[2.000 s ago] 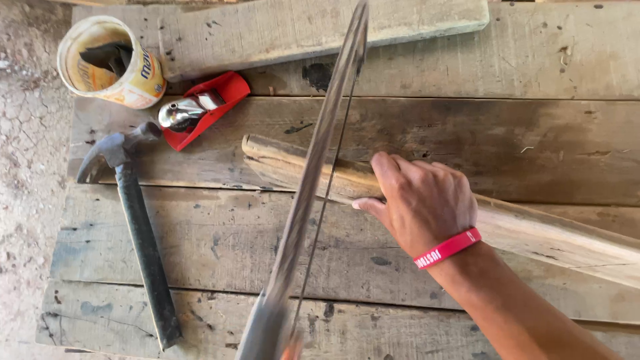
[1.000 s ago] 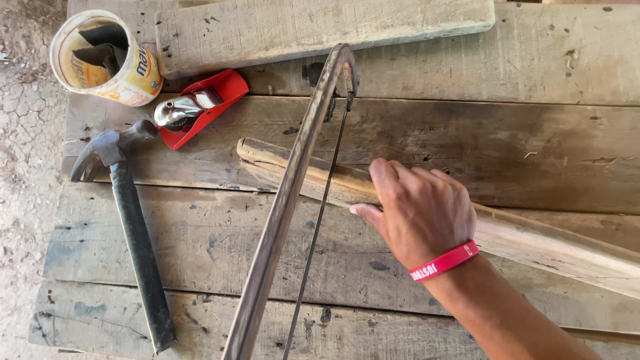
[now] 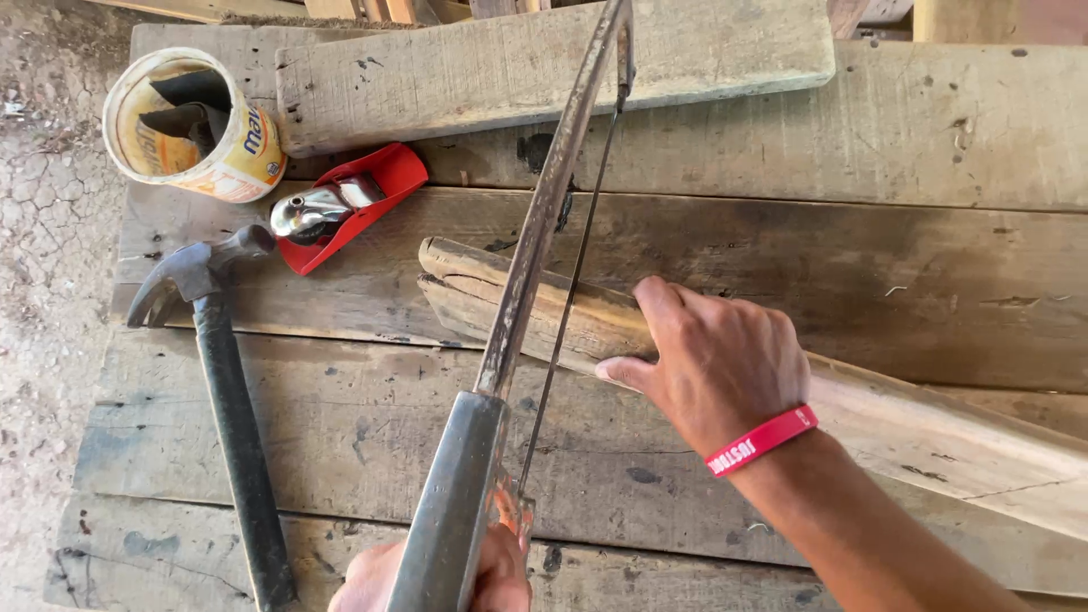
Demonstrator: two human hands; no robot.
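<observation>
My left hand, at the bottom edge, grips the grey handle of a hacksaw. The saw's worn metal frame slants up the view, and its thin blade crosses a rough wooden piece near its split left end. My right hand, with a pink wristband, holds this piece from above, its thumb on the near side, a short way right of the blade. The frame hides part of the wood. Whether the blade has cut into the wood cannot be told.
Left of the saw, a claw hammer lies on the plank table. Behind it are a small metal block plane with a red body and a plastic tub holding dark pieces. A thick board lies along the back.
The hacksaw has moved away from me since one second ago, bringing its handle and my left hand into view. My right hand stays on the wooden piece.
</observation>
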